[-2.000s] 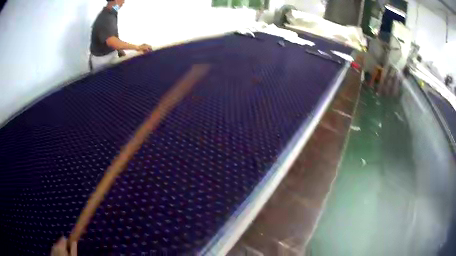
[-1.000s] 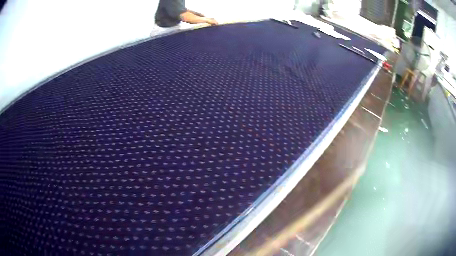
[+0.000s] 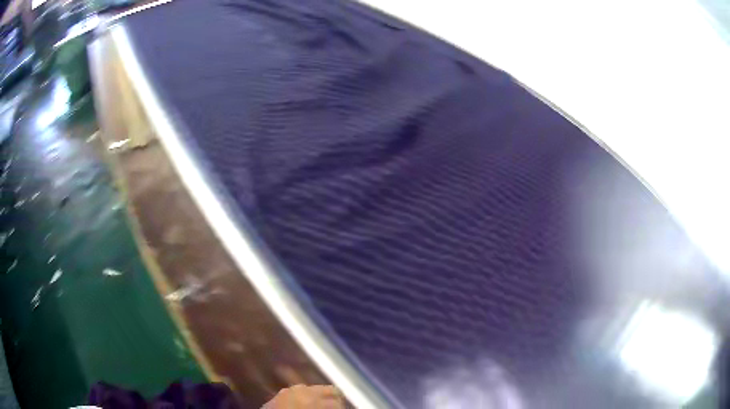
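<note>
The dark purple fabric ply (image 3: 416,208) covers the long table, blurred, with ripples and folds across its far half. The pale layered edge of the fabric lay (image 3: 240,252) runs along the near side. One bare hand, apparently my right hand (image 3: 304,398), shows at the bottom edge beside the lay edge. It is cut off by the picture, so its grip is hidden. My left hand is not in view. No smoothing stick can be made out.
The brown table border (image 3: 188,240) lies left of the lay. Green floor (image 3: 80,295) with pale scraps is beyond it. A yellowish board-like piece (image 3: 134,100) is at the far left border. A white rail (image 3: 144,9) crosses the far end. A white wall (image 3: 608,72) is at the right.
The view has swung round to the table's other end. The other person and the weights are out of view. The stick, earlier held over the fabric, then blurred at the table border, no longer shows.
</note>
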